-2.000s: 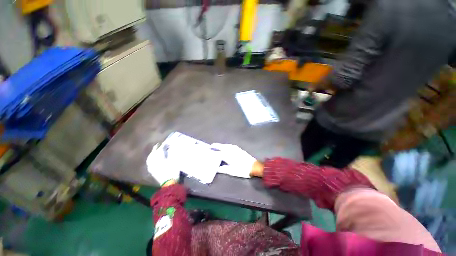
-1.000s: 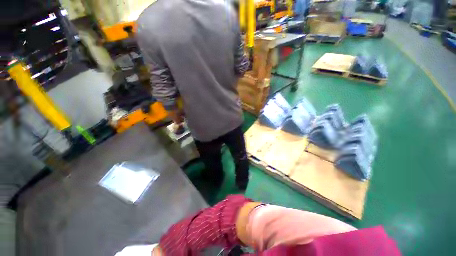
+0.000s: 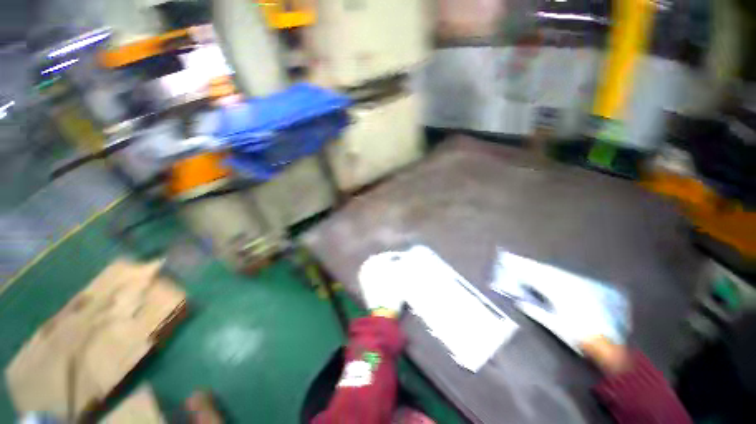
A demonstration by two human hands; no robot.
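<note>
A bright silver-white sheet-metal panel (image 3: 466,313) lies slanted over the near edge of the dark steel table (image 3: 514,199). My left hand (image 3: 381,283), in a white glove, is closed on the panel's left end. A second panel (image 3: 603,305) is to its right, on or just above the table. My right hand (image 3: 565,316) reaches over this panel from the lower right. Glare and blur merge its white glove with the metal, so its grip and fingers cannot be made out.
A blue pile of sheets (image 3: 286,124) stands beyond the table's left side, by pale cabinets. Flattened brown cardboard (image 3: 99,331) lies on the green floor at left. A yellow upright bar (image 3: 622,62) and orange machine parts (image 3: 705,211) are behind and right of the table.
The view has swung back left from the coworker and pallets to the table. Both hands are in view again, and my right hand is now at the second panel, which lay alone before.
</note>
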